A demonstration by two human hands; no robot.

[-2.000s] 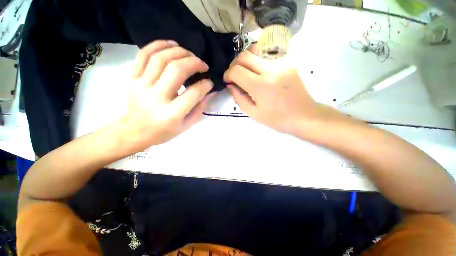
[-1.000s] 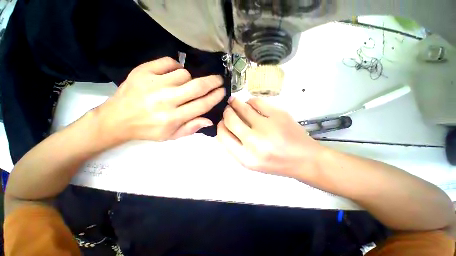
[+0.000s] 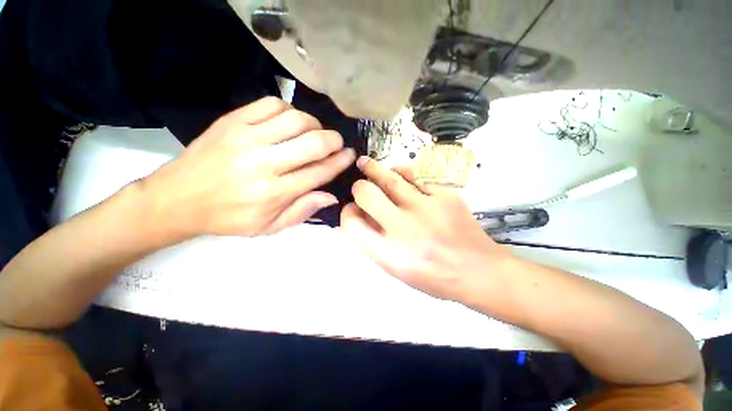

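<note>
The black garment piece (image 3: 152, 72) lies left of the needle and runs under both hands to the machine. A small white tag (image 3: 286, 87) shows on it. My left hand (image 3: 249, 172) lies on the cloth with its fingertips pressing near its edge. My right hand (image 3: 417, 225) pinches the cloth edge with its fingertips, just in front of the presser foot (image 3: 376, 143). The foot and needle are blurred. The ribbed cream knob (image 3: 445, 164) is beside the foot, below the black bellows-like part (image 3: 451, 112).
The grey-white machine head (image 3: 361, 48) hangs over the work. Right of my right hand lie black thread snips (image 3: 514, 220) and a white-handled tool (image 3: 602, 183). A loose thread clump (image 3: 574, 128) is at the upper right. A black round part (image 3: 706, 258) is at the far right.
The view has shifted, showing more of the machine head. Both hands have come to the cloth in front of the foot. The snips, hidden at first, now show beside my right hand.
</note>
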